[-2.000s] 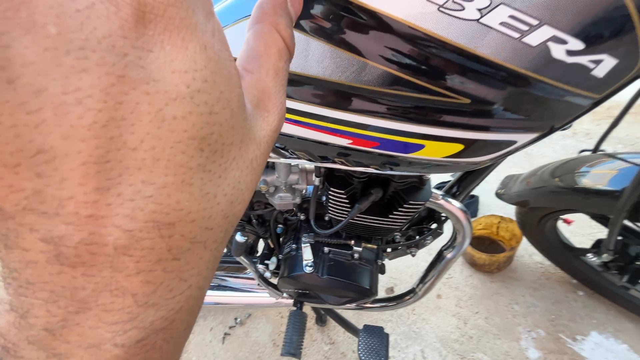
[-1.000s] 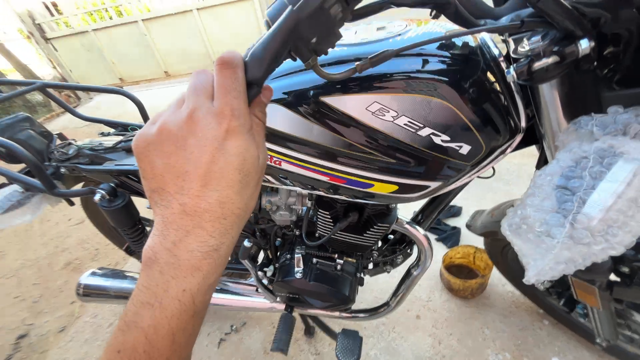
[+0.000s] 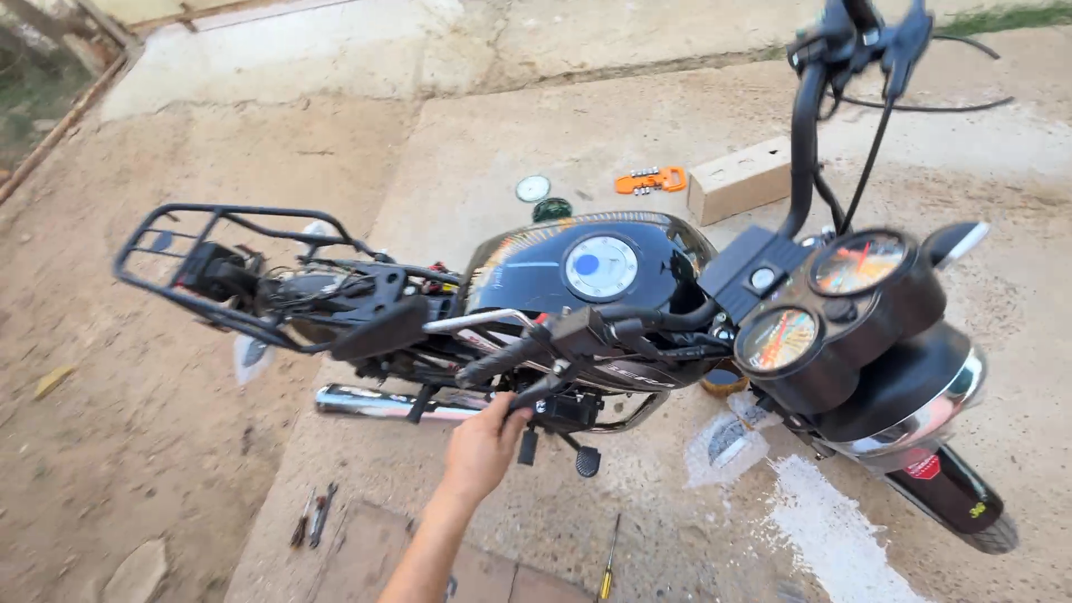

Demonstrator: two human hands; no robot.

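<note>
My left hand (image 3: 484, 448) reaches up from the bottom middle, its thumb and fingers closed around the outer end of the black brake lever (image 3: 540, 389). Just above the lever is the ribbed rubber handlebar grip (image 3: 500, 358). They belong to a black motorcycle, whose fuel tank (image 3: 519, 272) lies beyond the grip, with a round cap (image 3: 600, 266) on top. At the right are the twin gauges (image 3: 779, 338) and the chrome-rimmed headlight (image 3: 913, 410). The seat is off, so the frame and wiring (image 3: 335, 289) show in front of the rear rack (image 3: 188, 251). My right hand is out of view.
A yellow-handled screwdriver (image 3: 606, 578) and hand tools (image 3: 316, 515) lie on the near ground. Beyond the tank are an orange socket holder (image 3: 651, 180), a cardboard box (image 3: 741, 177) and a round dish (image 3: 533, 188). Bubble wrap (image 3: 727, 448) hangs near the front wheel (image 3: 997, 532).
The view has swung widely and now looks down on the motorcycle. My left hand was open close to the camera at first, then held a black part at the handlebar's end; now it grips the brake lever.
</note>
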